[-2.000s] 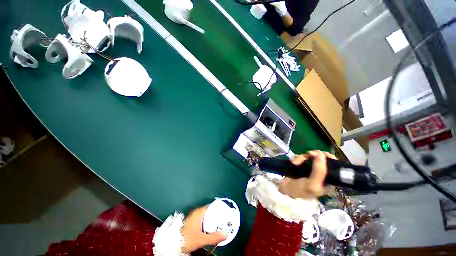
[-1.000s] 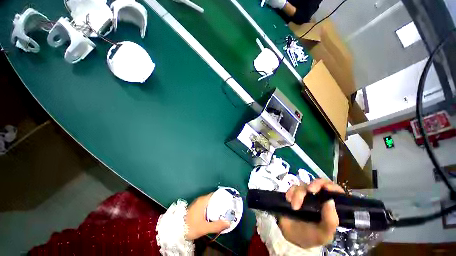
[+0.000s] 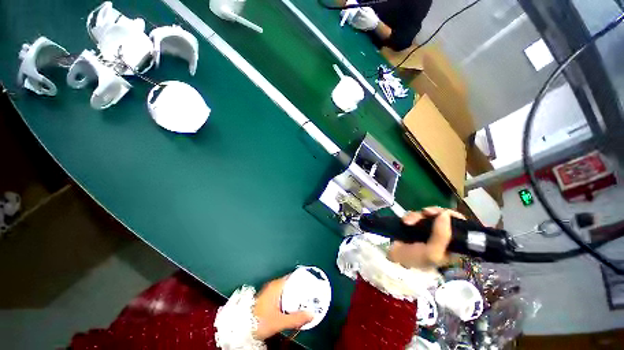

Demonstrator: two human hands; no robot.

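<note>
My left hand (image 3: 277, 313) holds a round white plastic housing (image 3: 306, 295) near the bench's front edge, with the thumb on its inner face. A thin brown lead shows below the thumb. My right hand (image 3: 431, 239) grips a black electric screwdriver (image 3: 475, 240) with a pale label. The driver's tip end is at the front mechanism of the grey-white screw feeder (image 3: 373, 179); whether a screw is on the tip cannot be told. White housings (image 3: 460, 301) lie beside and below my right wrist, partly hidden by the sleeve.
Part-assembled white units (image 3: 124, 51) with wires stand at the upper left. A handled white body (image 3: 347, 94) lies on the green conveyor (image 3: 274, 51) behind a metal rail. A clear plastic bag (image 3: 503, 311) is at lower right. Cardboard boxes (image 3: 438, 143) and another person's gloved hand (image 3: 362, 17) are beyond.
My right hand with the screwdriver has moved from above the white housings back up and left to the screw feeder. My left hand still holds the housing. The handled body on the conveyor has shifted.
</note>
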